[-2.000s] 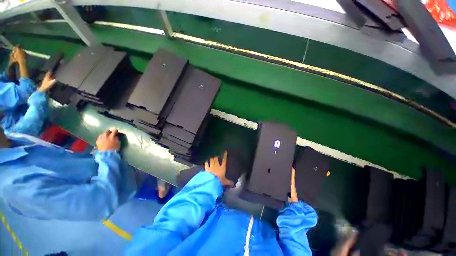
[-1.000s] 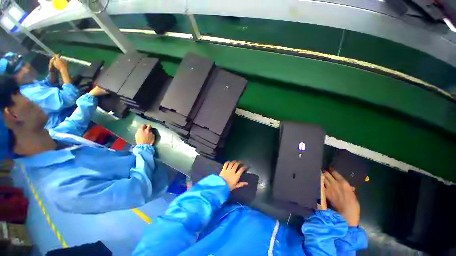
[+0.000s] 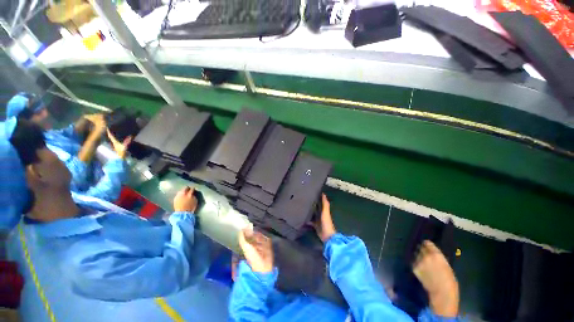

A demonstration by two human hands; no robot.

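Note:
A stack of flat black sheets [image 3: 301,194] with small white marks leans against more black stacks [image 3: 270,165] on the green line. My right hand [image 3: 325,218] is upright against its right edge; its fingers are partly hidden, so its grip is unclear. My left hand [image 3: 257,249] is blurred, off the stack's lower left corner, with fingers apart and nothing visible in it. A dark sheet or pile [image 3: 299,267] lies between my forearms, partly hidden.
A person in blue sits at left, a hand [image 3: 185,200] on the metal edge. Another person's hand [image 3: 434,273] is at right by dark pieces [image 3: 431,229]. A keyboard [image 3: 233,19], black box [image 3: 372,25] and loose black pieces [image 3: 469,38] lie on the upper shelf.
The marked stack has moved left, against the other stacks, with my right hand at its edge. My left hand has come off the dark sheet. The view shows more shelf.

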